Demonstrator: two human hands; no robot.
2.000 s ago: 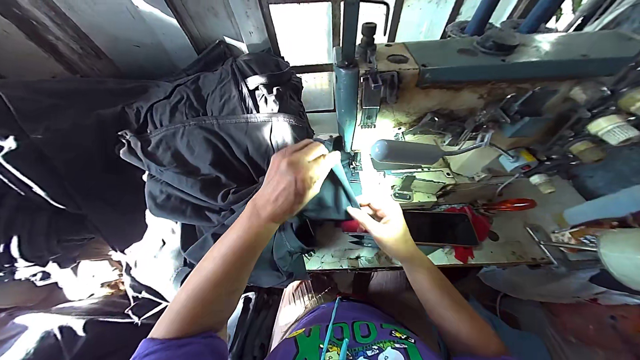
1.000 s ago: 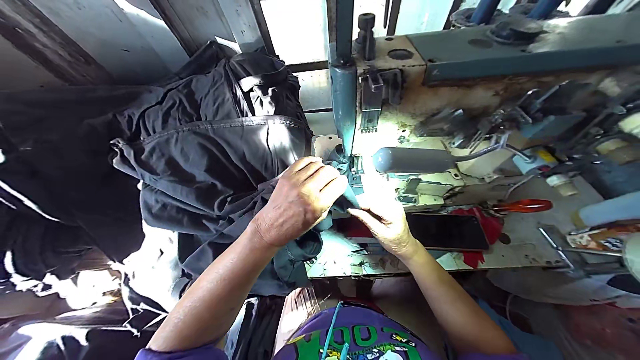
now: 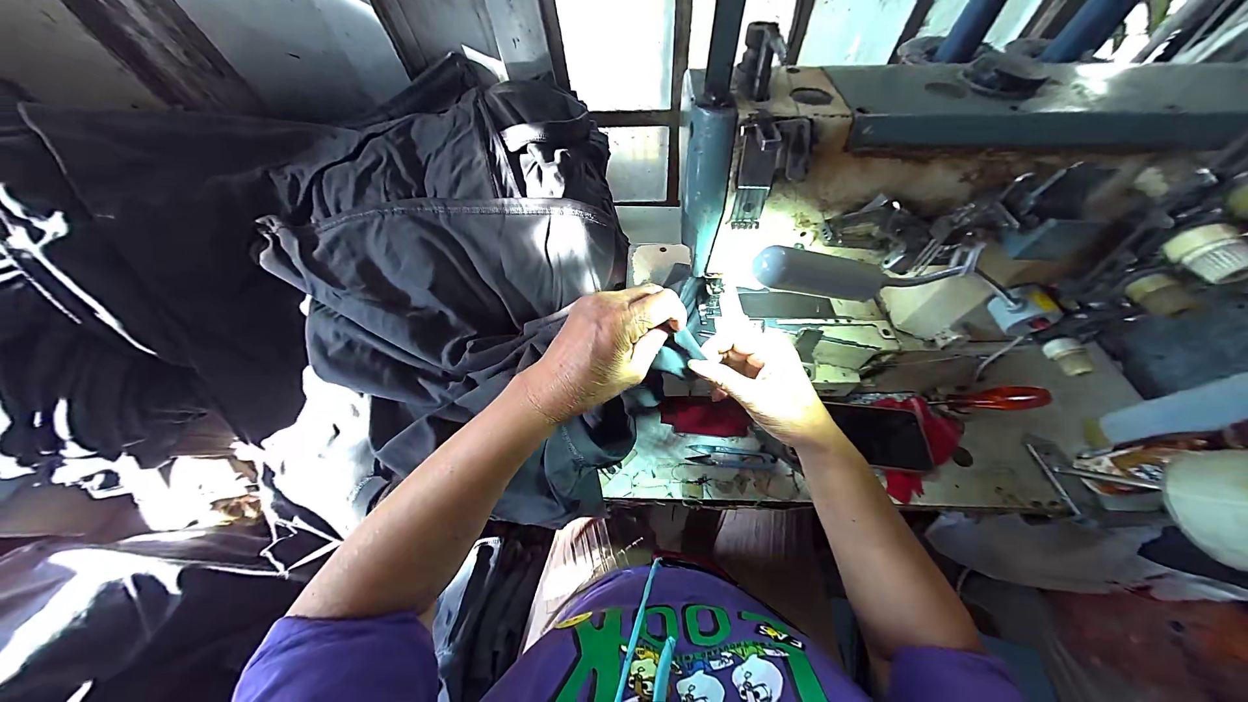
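Observation:
Dark fabric garments [image 3: 458, 253] lie heaped left of an industrial sewing machine [image 3: 975, 117]. My left hand [image 3: 609, 341] pinches the garment's edge just in front of the machine's presser foot [image 3: 714, 292]. Between my two hands a teal-lit strip of the cloth [image 3: 685, 351] stretches, its right end between the thumb and fingers of my right hand [image 3: 756, 375]. A grey lamp tube [image 3: 819, 273] lights the needle area, where glare hides detail. Part of the cloth lies under or beside the foot; I cannot tell which.
On the machine table [image 3: 1004, 448] are a smartphone [image 3: 882, 436] on red cloth [image 3: 938, 429], a red-handled screwdriver [image 3: 999, 398] and tweezers [image 3: 731, 456]. Thread-tension parts [image 3: 1209, 249] stand at the right. More dark cloth [image 3: 166, 234] hangs at the left, and a barred window [image 3: 624, 58] is behind.
The strip between my hands shows shorter than two seconds ago, and my left hand has changed its hold on the cloth near the foot. The heap of garments lies much as before.

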